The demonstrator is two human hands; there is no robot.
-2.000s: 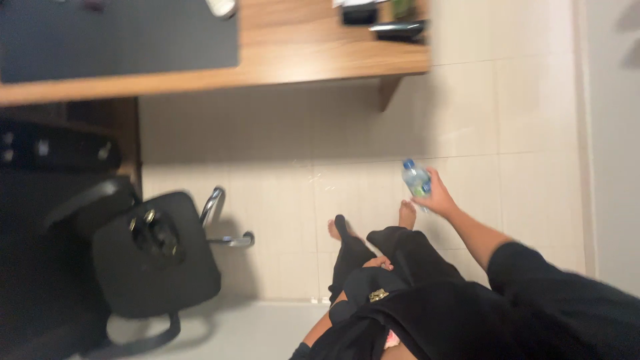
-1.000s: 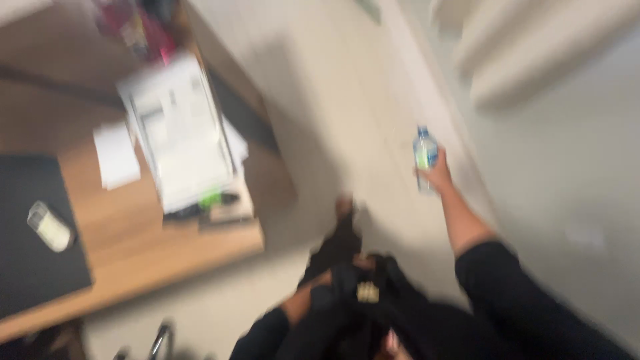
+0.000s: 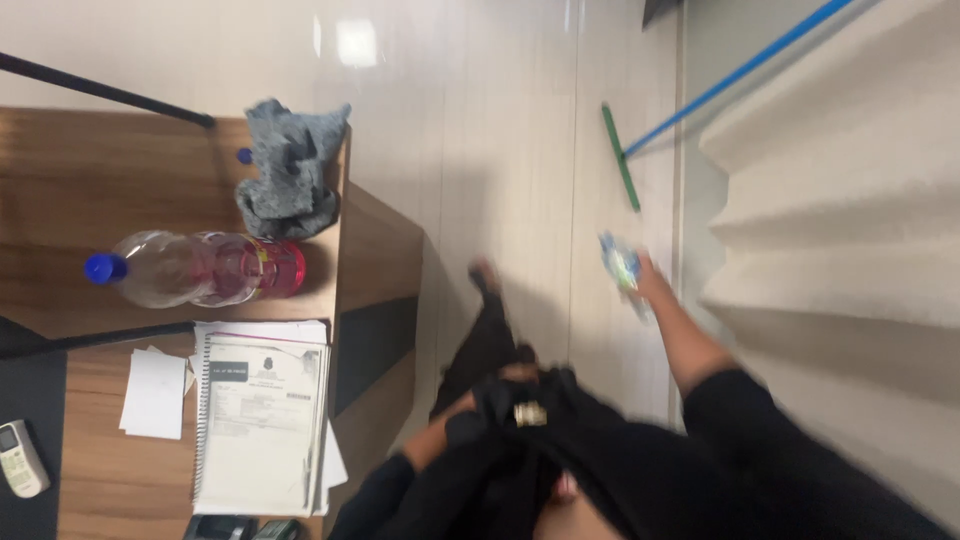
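My right hand (image 3: 651,279) is closed around a small clear plastic bottle (image 3: 621,262), blurred and held out over the floor, just below the green head of a floor squeegee (image 3: 621,157). My left hand (image 3: 519,373) is at my waist, mostly hidden by black clothing, and its fingers cannot be made out. On the wooden desk to the left stands a large clear bottle (image 3: 217,268) with a blue cap and pink liquid. Beside it a grey cloth (image 3: 289,169) lies crumpled at the desk's edge.
A spiral-bound stack of papers (image 3: 259,420), loose white sheets (image 3: 154,394) and a remote control (image 3: 22,459) lie on the desk (image 3: 90,480). The squeegee's blue pole (image 3: 739,79) leans across the upper right. A pale curtain (image 3: 840,247) hangs at the right; tiled floor (image 3: 510,150) runs between.
The view has moved a long way along the desk, from the black chair to the papers and large bottle. The small bottle remains in my right hand throughout.
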